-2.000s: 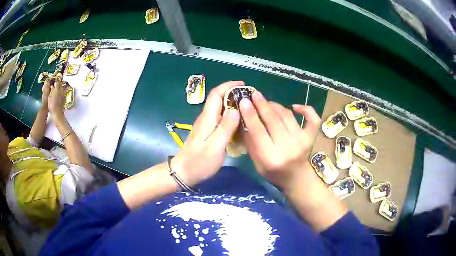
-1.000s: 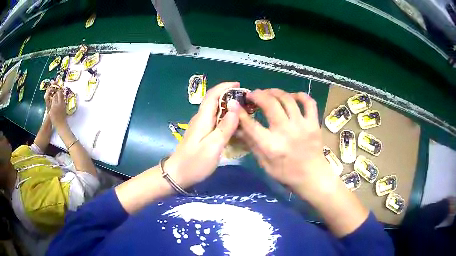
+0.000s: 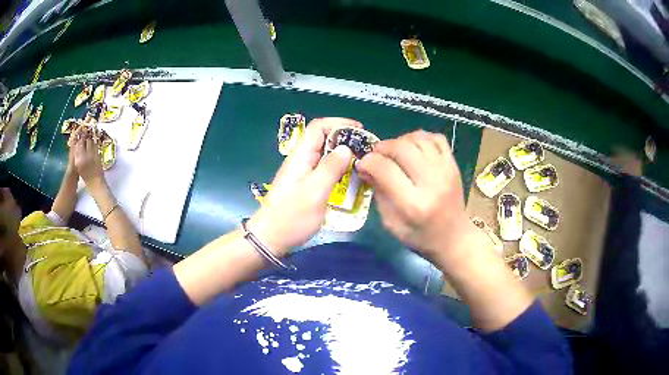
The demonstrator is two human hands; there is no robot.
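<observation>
A cream oblong shell (image 3: pixel 348 218) is held above the bench near the middle of the view. Its lower part shows yellow and white contents, and a dark circuit board (image 3: pixel 353 139) shows at its far end. My left hand (image 3: pixel 301 198) holds the shell from the left side, with the thumb on the board's edge. My right hand (image 3: pixel 418 194) has thumb and fingertips pinched at the right edge of the board. Whether a small part or wire is between those fingertips is hidden.
Another assembled unit (image 3: pixel 291 132) and partly hidden yellow-handled cutters (image 3: pixel 260 192) lie at left. Several units lie on a cardboard sheet (image 3: pixel 579 198) at right. A person's hands (image 3: pixel 86 150) work beside a white sheet (image 3: pixel 172 157). The conveyor (image 3: pixel 352 44) and a grey post (image 3: pixel 254 40) are beyond.
My right hand's fingers have closed to a pinch at the board's right edge, and more of the shell's yellow part shows. Units on the conveyor have moved right. A dark shape has appeared at far right.
</observation>
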